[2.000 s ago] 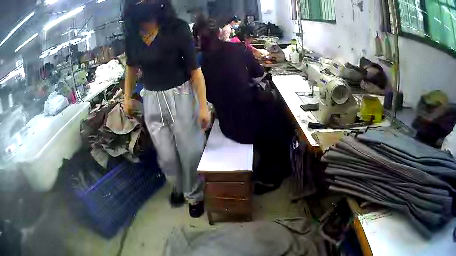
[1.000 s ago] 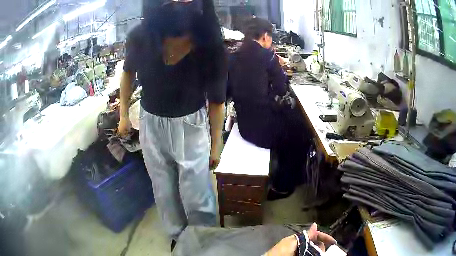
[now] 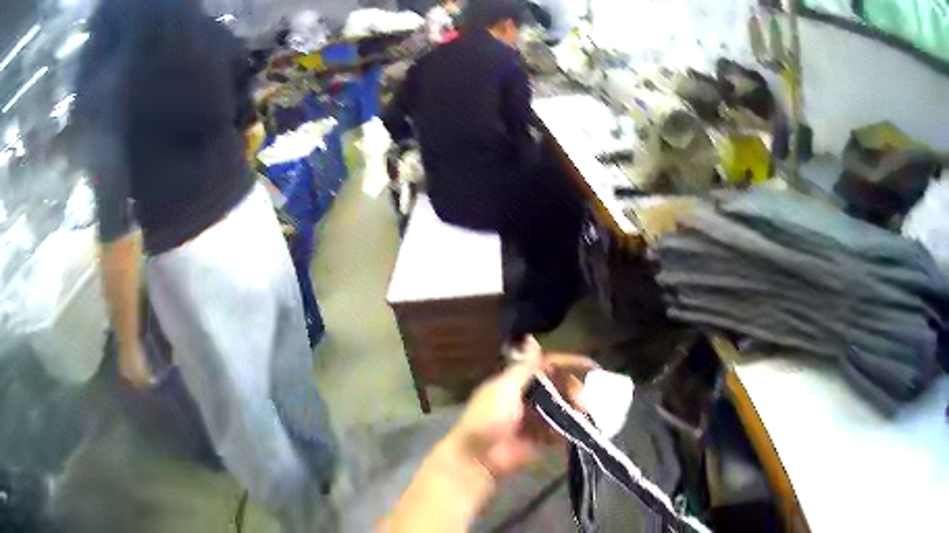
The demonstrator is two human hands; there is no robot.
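Observation:
My left hand [image 3: 499, 419] reaches in from the bottom edge, blurred, with its fingers curled around a black-and-white strip [image 3: 614, 458]. The strip runs from the fingers down to the bottom right. A small white piece [image 3: 606, 402] is at the fingertips; I cannot tell if it is held. Dark grey cloth [image 3: 640, 448] hangs or lies below the strip. My right hand is not in view. A thick stack of folded grey garment pieces [image 3: 791, 281] lies on the table at the right.
A white table with a wooden edge [image 3: 765, 448] is at the right. Ahead are a white-topped wooden stool [image 3: 447, 255], a seated person in dark clothes [image 3: 468, 135] and a sewing machine [image 3: 676, 151]. A standing person in pale trousers [image 3: 229, 312] is close at the left.
My left hand has come into view and risen with the strip. The standing person appears farther left. The view has tilted down and shifted, and the grey stack looks unchanged.

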